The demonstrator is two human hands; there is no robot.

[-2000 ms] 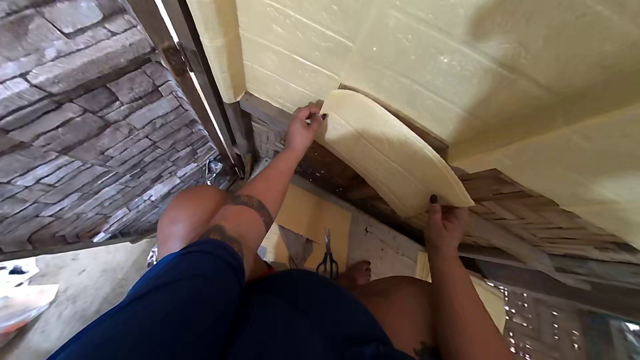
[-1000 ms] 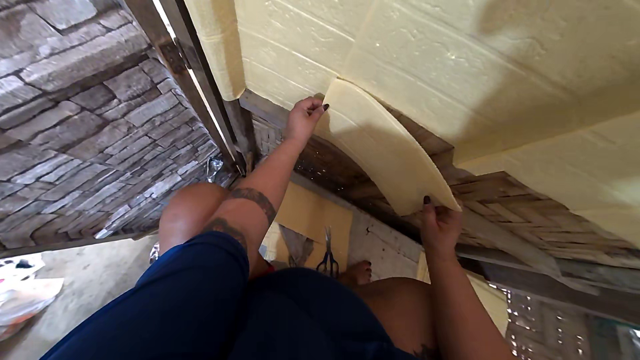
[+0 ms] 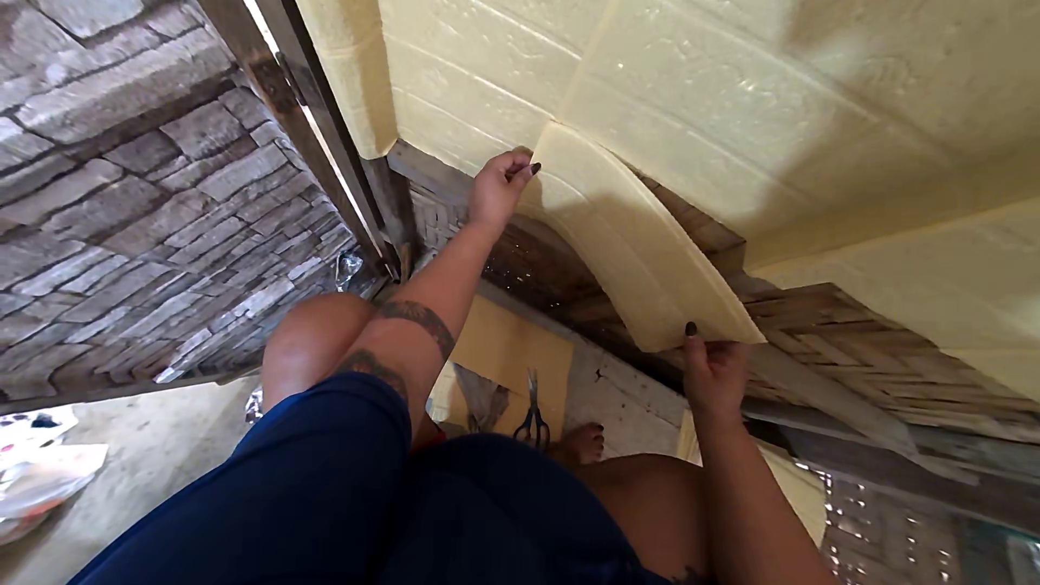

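Note:
A pale yellow foam wall panel strip curves between my two hands, its upper left corner close against the yellow brick-patterned panels on the wall. My left hand pinches the strip's upper left edge between thumb and finger. Down at the lower right end, my right hand grips the strip, thumb on top and the other fingers beneath. Behind the strip shows woven bamboo wall. Scissors lie on a yellow sheet on the floor, by a foot.
A stone-patterned panel stands at left beside a wooden frame post. Wooden beams run along the lower wall. Plastic bags lie on the concrete floor at lower left. Another yellow piece is partly behind my right forearm.
The strip's lower right end and my right hand have shifted slightly left. Both hands keep hold of the strip, and its upper left corner stays near the wall panels.

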